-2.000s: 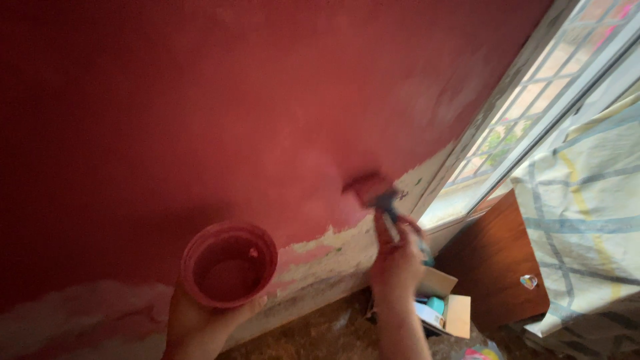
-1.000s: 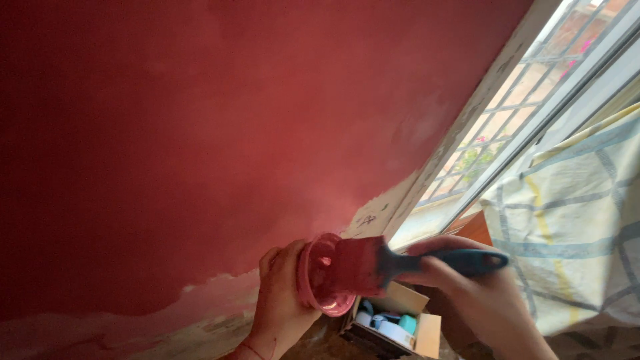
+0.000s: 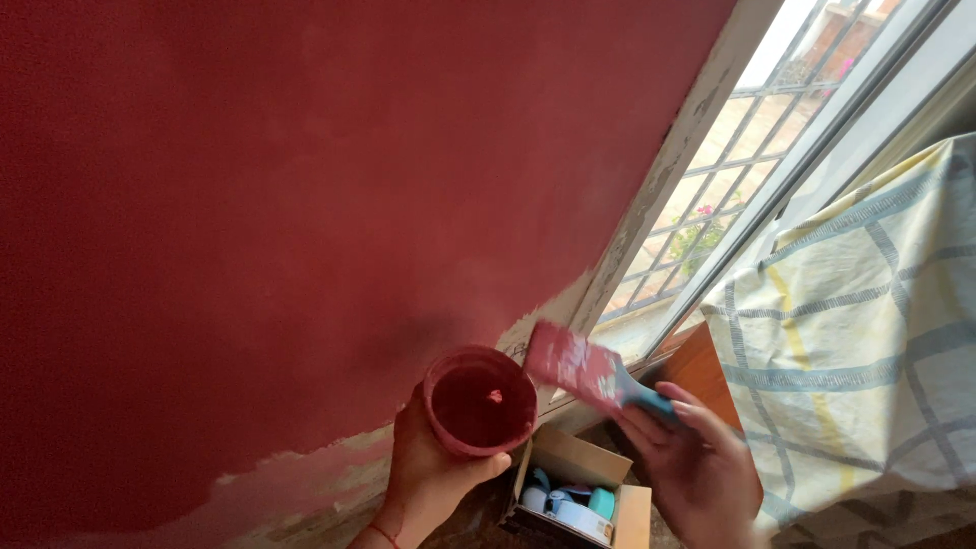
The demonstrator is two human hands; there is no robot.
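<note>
My left hand (image 3: 435, 473) is wrapped around a round cup (image 3: 480, 450) of dark red paint, its opening facing me, with a small pink lump inside. In my right hand (image 3: 690, 465) is the blue handle of a wide paintbrush (image 3: 576, 366). Red paint coats the brush's bristles and ferrule, and its tip is just right of the cup's rim. Behind both is a wall (image 3: 343, 191) painted red, with a ragged bare strip along its lower edge.
An open cardboard box (image 3: 583, 450) holding several bottles and containers stands below my hands. At the right are a window with a metal grille (image 3: 732, 160), its worn frame (image 3: 648, 206), a brown wooden panel (image 3: 705, 374) and a checked cloth (image 3: 839, 343) draped over something.
Two seconds ago the brush was at the wall's lower edge, then it was at the cup's mouth. Now it has come away from the cup, slightly to the right.
</note>
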